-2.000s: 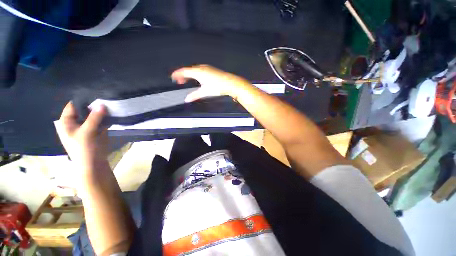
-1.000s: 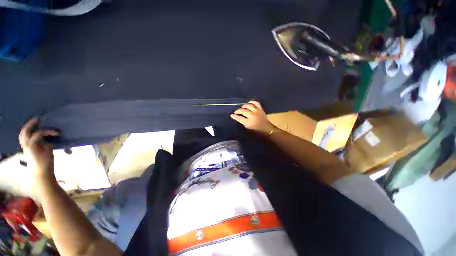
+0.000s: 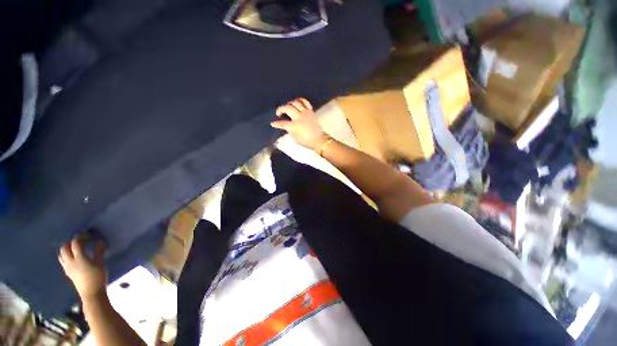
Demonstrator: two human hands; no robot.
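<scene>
A long dark garment strip (image 3: 179, 174) lies along the front edge of the black-covered table (image 3: 155, 101). My left hand (image 3: 84, 262) is at the strip's left end, fingers curled over it. My right hand (image 3: 298, 123) is at its right end, fingers bent on the cloth. Whether the fingers pinch the strip is hard to tell. No white interfacing shows on the strip's upper face. The iron (image 3: 277, 15) stands at the far side, cut off by the top edge of the picture.
A loose white strip (image 3: 27, 101) curves at the far left of the table. Open brown cartons (image 3: 385, 115) stand by the table's right end, with grey-blue cloth pieces (image 3: 456, 159) beside them. Another carton (image 3: 531, 67) with a white label is farther right.
The white-faced strips seen two seconds ago no longer show; a dark strip lies at the edge. The view has turned and shifted right. My hands stay at the strip's two ends since one second ago.
</scene>
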